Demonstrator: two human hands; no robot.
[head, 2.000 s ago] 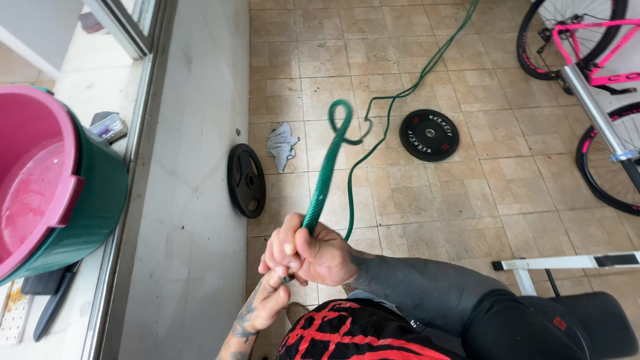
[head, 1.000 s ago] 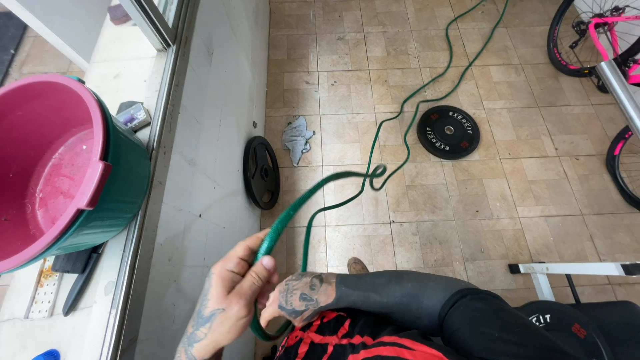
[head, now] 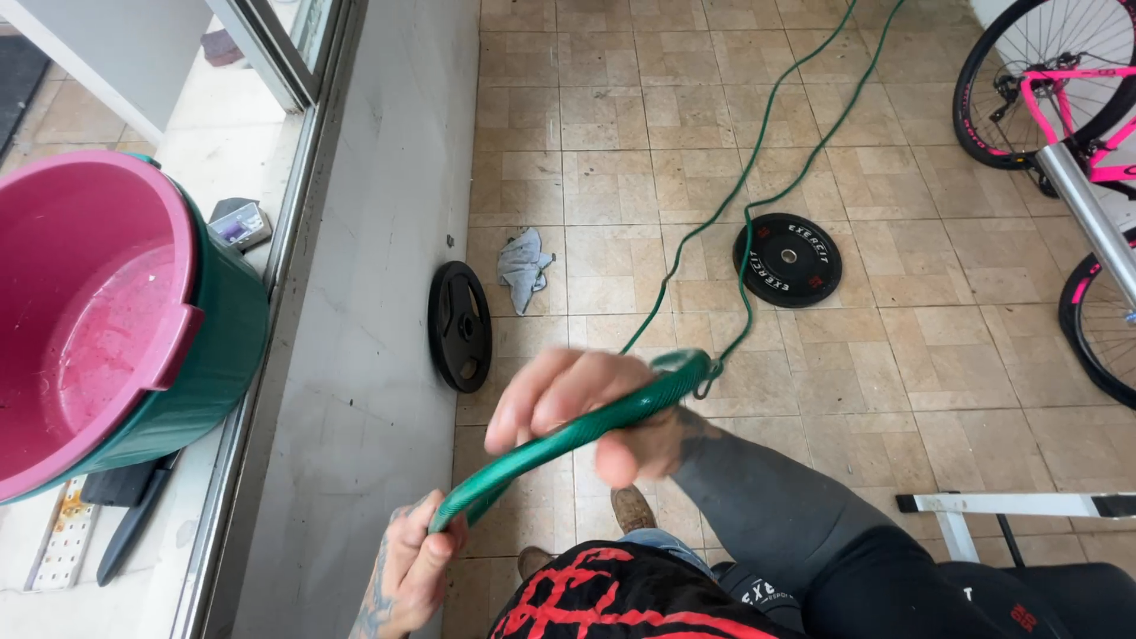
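A green hose with a ribbed surface runs in a bend between my hands, and its thinner-looking length trails over the tiled floor to the top of the view. My left hand is closed on the bend's lower left end. Beneath the hose's middle, my right hand has its fingers apart and is blurred; the hose passes in front of it, and whether palm and hose touch I cannot tell. A small loop shows in the hose just right of that hand.
Nested pink and green buckets stand on the left ledge, beside a knife. A black weight plate leans on the wall; another plate lies under the hose. A grey rag is on the floor. A pink bicycle stands upper right.
My right hand has moved up and right from beside my left hand, and its fingers have come apart. The hose on the floor has shifted and now crosses the lying plate.
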